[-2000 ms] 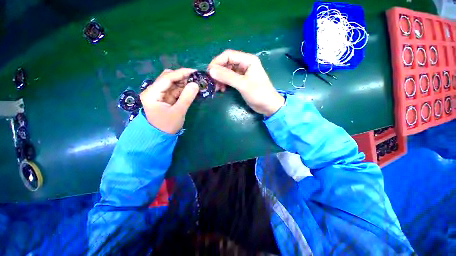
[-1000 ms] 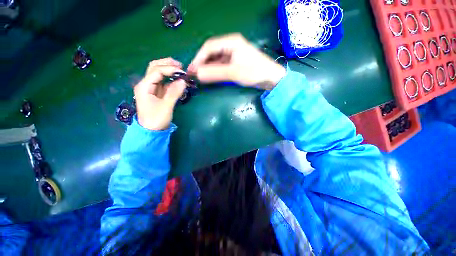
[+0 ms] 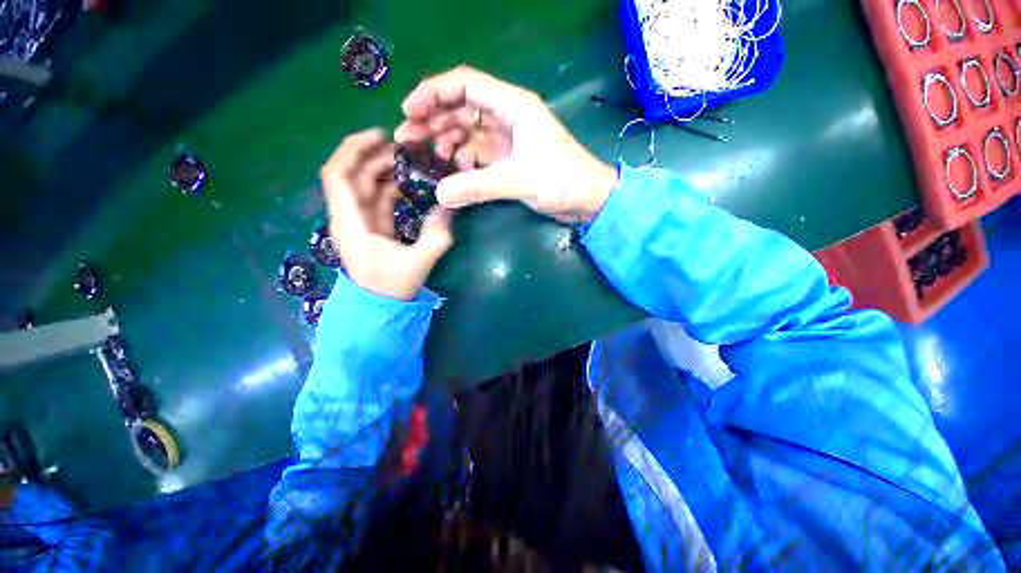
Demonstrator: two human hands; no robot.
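A dark round unit [image 3: 417,175] is between the fingers of both my hands, above the green bench. My right hand [image 3: 509,151] has its thumb and fingers around the unit's right side. My left hand [image 3: 375,229] is curved at its left side, with blurred fingers; whether it grips the unit cannot be told. Another dark round unit shows just below, between my left fingers and thumb, partly hidden. Several dark round units [image 3: 297,274] lie on the bench beside my left wrist.
A blue box [image 3: 672,106] of thin white loops stands at upper right, with dark thin tools [image 3: 703,131] and a loose loop below. A red compartment tray [image 3: 916,134] holds rings; a red parts bin [image 3: 890,280] is below. A tape roll [image 3: 155,445] and grey bar [image 3: 56,339] are left.
The view has shifted. My left fingers have spread from their earlier pinch on the unit, and my right hand has turned with its fingers curled around the unit's top and right.
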